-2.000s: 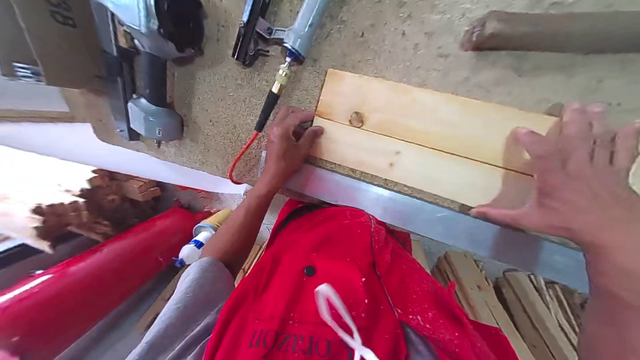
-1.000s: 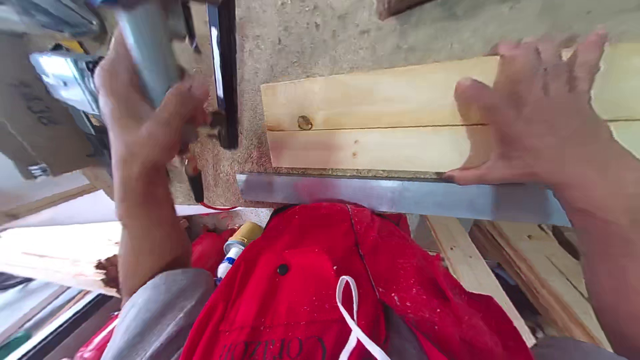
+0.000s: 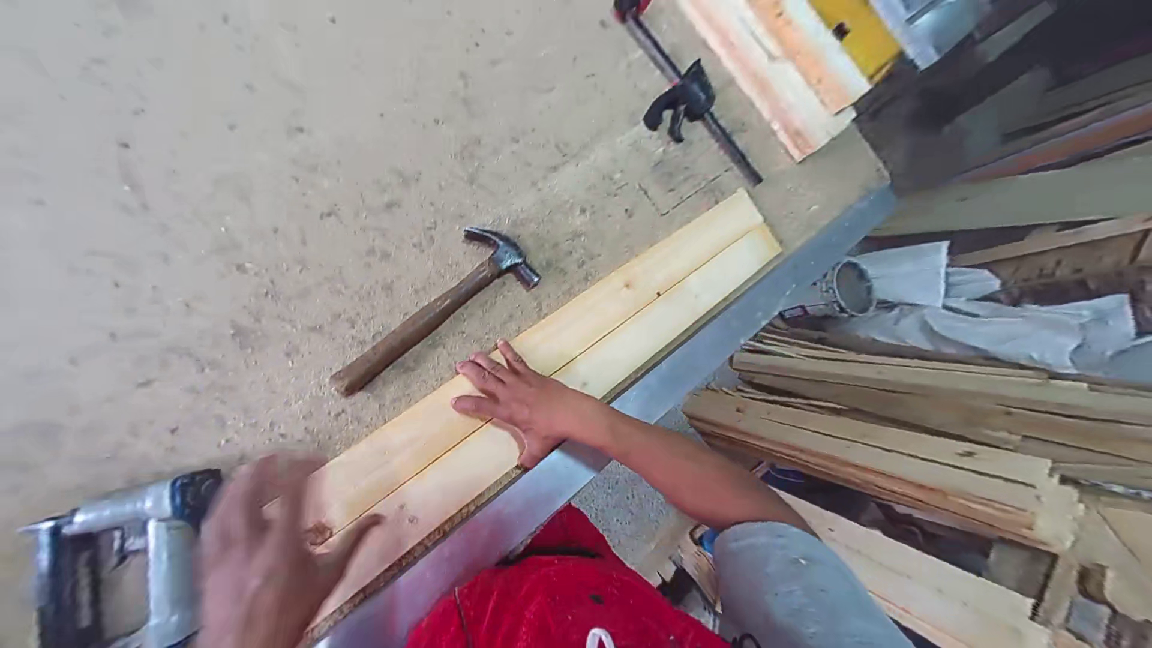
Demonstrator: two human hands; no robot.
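Observation:
Two light pine boards (image 3: 630, 310) lie side by side, long edges together, along the metal-edged front of the workbench. My right hand (image 3: 517, 400) rests with fingers spread across both boards near their middle, pressing on the seam and grasping nothing. My left hand (image 3: 270, 540) is blurred over the near left end of the boards, by a knot; whether it touches them cannot be told. A pneumatic nailer (image 3: 166, 558) lies on the bench just left of that hand. Beyond the boards lies a claw hammer (image 3: 414, 328) with a wooden handle.
A bar clamp (image 3: 688, 94) lies past the far end of the boards, beside more boards (image 3: 774, 67) and a yellow object (image 3: 855, 36). The bench's metal edge (image 3: 666, 369) runs diagonally. Below it are stacked wood strips (image 3: 882, 468), a bucket (image 3: 846, 288) and white sheeting (image 3: 1017, 315).
My left hand, which was at the nailer one second ago, is now at the left end of the boards. The view has swung right, showing the hammer and clamp.

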